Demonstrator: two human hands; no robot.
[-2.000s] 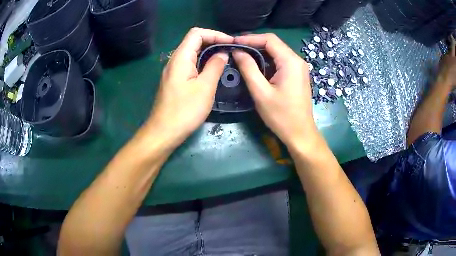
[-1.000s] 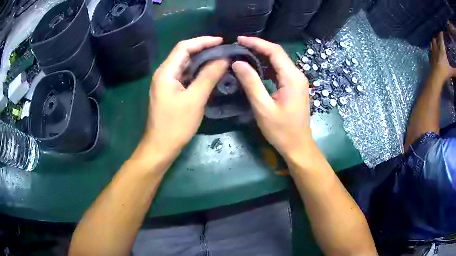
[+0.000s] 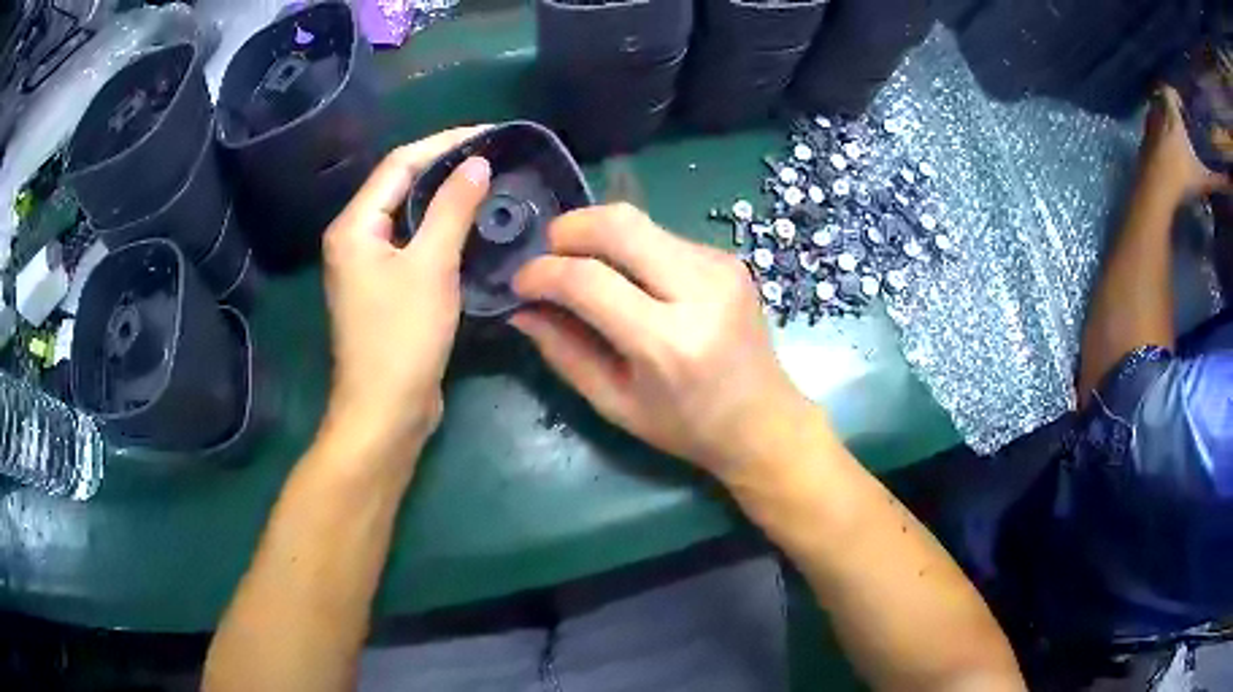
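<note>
A black housing (image 3: 521, 146) is held tilted above the green bench, its open top facing me and its round centre boss (image 3: 502, 216) visible. My left hand (image 3: 392, 257) grips its left wall, thumb inside and fingers outside. My right hand (image 3: 649, 325) is at its lower right wall, fingertips bent over the rim and thumb below. Whether a small piece is between the right fingertips is hidden. A pile of small black-and-white button pieces (image 3: 848, 257) lies right of my right hand.
Stacks of black housings stand at the left (image 3: 291, 162) and back (image 3: 615, 81). A lower housing stack (image 3: 156, 352) stands nearer at left, beside a clear ribbed bottle (image 3: 47, 439). Silvery bubble wrap (image 3: 1014, 243) lies right of the pile. Another person's arm (image 3: 1136, 257) is at far right.
The housing has moved left and tilted. My left hand has moved left with it. My right hand has left the far wall and come round to the lower right wall.
</note>
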